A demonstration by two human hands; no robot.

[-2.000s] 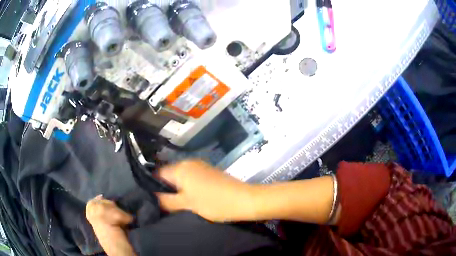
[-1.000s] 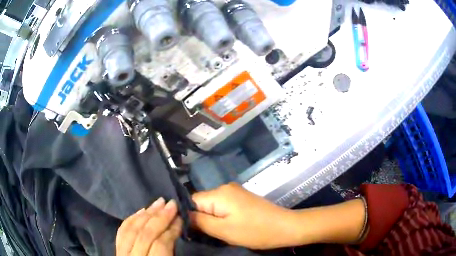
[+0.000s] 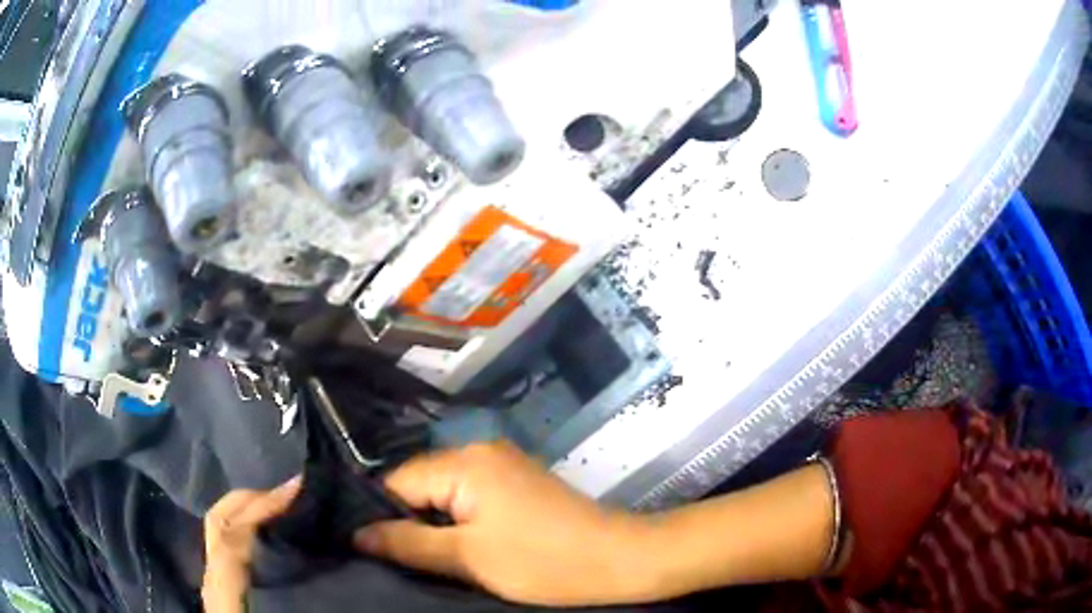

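A dark garment piece [image 3: 180, 461] lies at the left of the overlock machine [image 3: 299, 228] and runs up to the presser foot area [image 3: 270, 371]. Its bunched black edge lies between my hands, below the foot. My right hand [image 3: 503, 515] pinches the cloth edge between thumb and fingers, in front of the grey recess. My left hand [image 3: 234, 539] is at the left of the bunched edge, fingers on the cloth; its lower part is cut off by the picture's bottom edge. The needle point itself is hidden among dark parts.
The white table [image 3: 826, 263] carries black lint, a grey disc [image 3: 786, 175] and pink and blue thread snips [image 3: 830, 66] at the upper right. A printed ruler [image 3: 826, 377] follows its front edge. A blue basket [image 3: 1036, 299] stands beyond the edge at right.
The view has shifted, so the machine sits lower and further left than a second ago. My hands have moved apart, and the cloth edge between them is now bunched and spread instead of straight.
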